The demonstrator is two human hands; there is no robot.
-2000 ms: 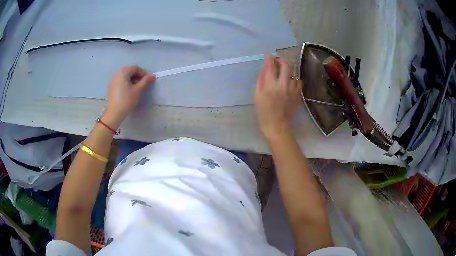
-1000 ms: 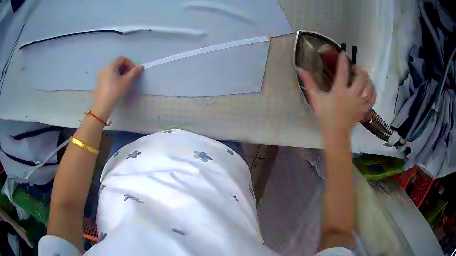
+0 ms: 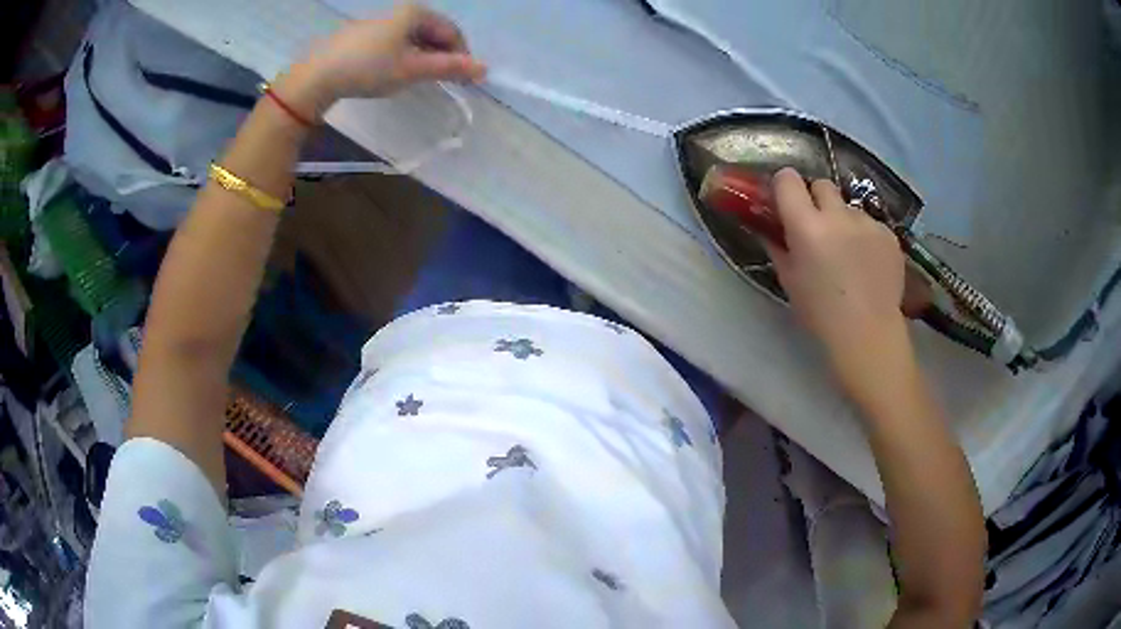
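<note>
The pale grey-blue garment panel [image 3: 578, 49] lies on the off-white pressing table [image 3: 553, 184]. The steam iron [image 3: 768, 138] sits flat on the panel's lower edge, its tip pointing left at the white stay tape [image 3: 590, 108]. My right hand [image 3: 842, 264] is closed around the iron's red-brown handle. My left hand [image 3: 400, 55] pinches the tape's other end between thumb and finger at the upper left, near the table edge. The tape runs fairly straight between the hand and the iron's tip. The tape under the iron is hidden.
A pale bundle with dark stripes [image 3: 135, 123] hangs beyond the table edge at left. An orange lattice basket [image 3: 264, 442] and green mesh [image 3: 80, 277] are below left. The iron's hose [image 3: 1057, 338] trails right. Dark-striped cloth [image 3: 1069, 504] lies at lower right.
My right hand has brought the iron left from the bare table onto the tape and panel. The view has turned, so the table now slants. My left hand still pinches the tape.
</note>
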